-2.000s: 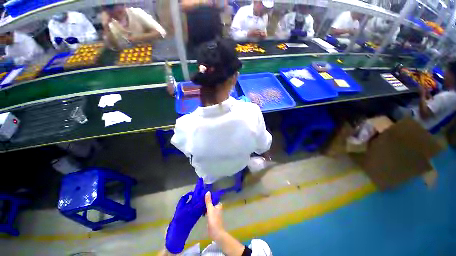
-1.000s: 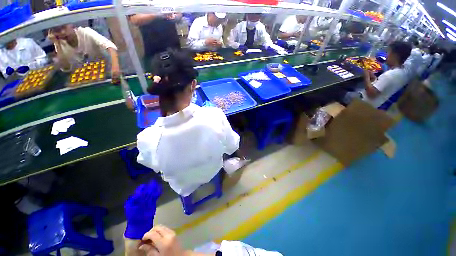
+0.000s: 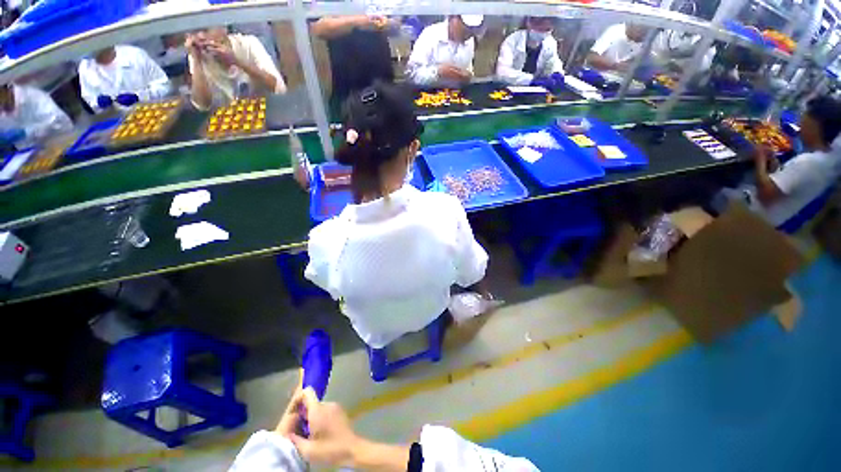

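A deep blue glove point(image 3: 316, 361) is on my left hand, which points away from me at the lower middle, above the floor. I see it edge-on, so its fingers cannot be told apart. My left wrist is bare below the glove, then a white sleeve. My right hand point(image 3: 325, 431) is bare, with a black band at its wrist. Its fingers are closed on the glove's cuff.
A seated person point(image 3: 396, 253) in white is just ahead. A blue stool point(image 3: 171, 378) stands at left. The dark bench point(image 3: 258, 212) bears a clear tray point(image 3: 74, 238), clear cup point(image 3: 136, 232), white wipes point(image 3: 200, 234) and blue trays point(image 3: 475, 175). Flattened cardboard point(image 3: 738, 277) lies right.
The view swung right, then back left. My gloved left hand has turned from broadside to edge-on. My right hand has moved from the glove's palm side to its cuff.
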